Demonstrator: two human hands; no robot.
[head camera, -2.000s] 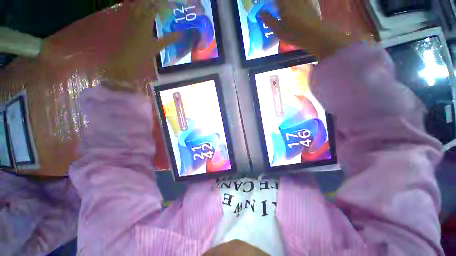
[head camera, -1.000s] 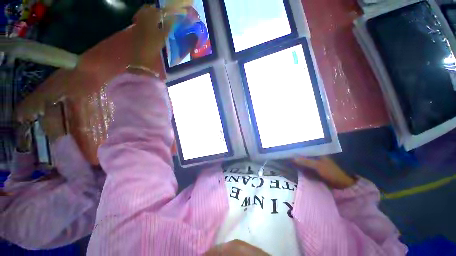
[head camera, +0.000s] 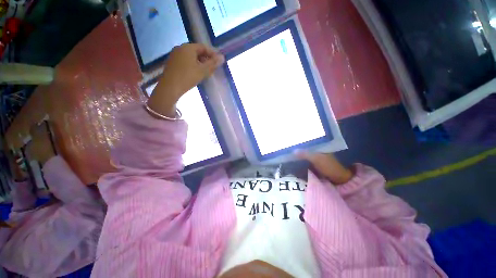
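Observation:
Several lit tablets in white sleeves lie side by side on the red bench. The near right tablet (head camera: 280, 95) has a white screen with a small teal mark. The near left tablet (head camera: 204, 127) is also white and partly hidden by my left forearm. The far left tablet (head camera: 157, 32) shows a bluish-grey screen with a small icon, and the far right tablet (head camera: 239, 13) a pale one. My left hand (head camera: 190, 68) is over the tablets with curled fingers, nothing visible in it. My right hand (head camera: 329, 165) is at the near right tablet's near edge; its fingertips are blurred and their grip is unclear.
Dark-screened tablets (head camera: 435, 54) in white sleeves are at the right. The red, shiny bench covering (head camera: 348, 59) lies between them and the lit ones. Another person's pink sleeve (head camera: 68, 190) and hands are at the left. A yellow line (head camera: 435, 171) crosses the floor at the right.
My right hand has come down from the far right tablet to the near edge. My left hand has drawn back from the far left tablet. The wallpapers have given way to white or pale screens.

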